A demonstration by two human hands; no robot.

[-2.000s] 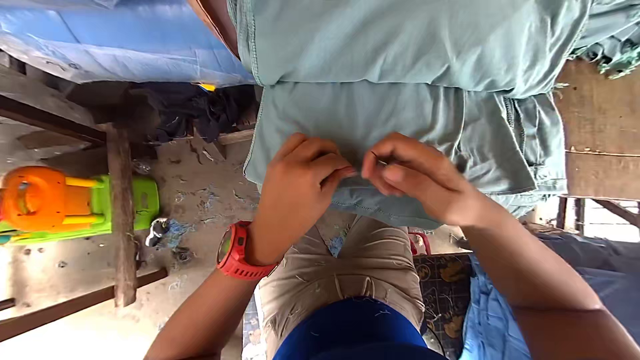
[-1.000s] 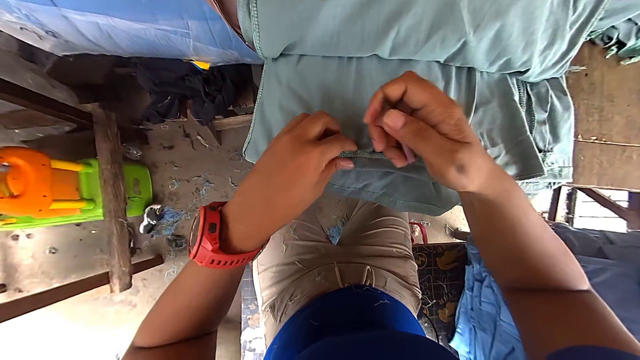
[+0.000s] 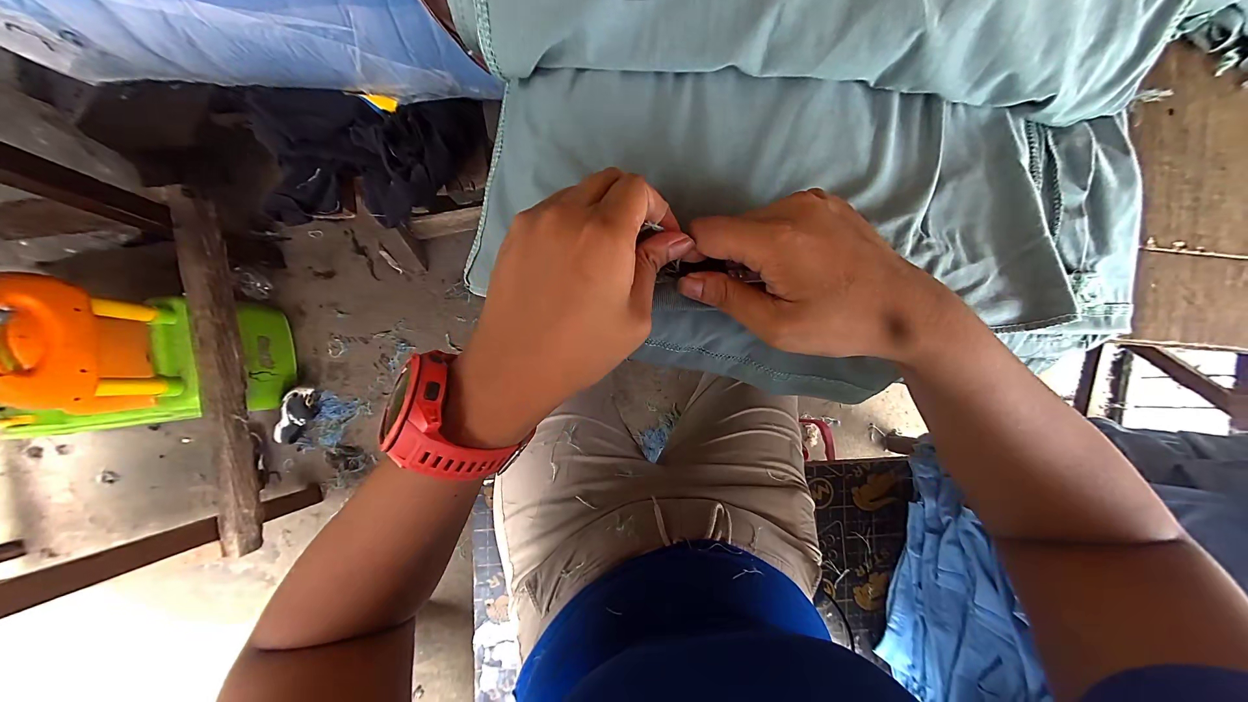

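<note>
A grey-green fabric garment [image 3: 780, 146] with stitched seams hangs over the table's near edge, above my lap. My left hand [image 3: 585, 273], with a red watch [image 3: 429, 419] at its wrist, pinches at the garment's lower part with thumb and forefinger. Close against its fingertips, my right hand [image 3: 809, 273] has its thumb and forefinger on the same spot. Something small and dark shows between the hands, too hidden to name; whether it is a tool or a gap in the cloth, I cannot tell.
Blue-wrapped bundles [image 3: 263, 49] lie at the upper left, with dark cloth [image 3: 390, 156] below. A wooden post [image 3: 214, 370] stands before an orange and green plastic toy [image 3: 127, 361]. Blue cloth [image 3: 955, 585] lies at the lower right, near the wooden tabletop [image 3: 1189, 205].
My right hand was raised with curled fingers one second ago; it has come down and left to meet my left fingertips at the garment.
</note>
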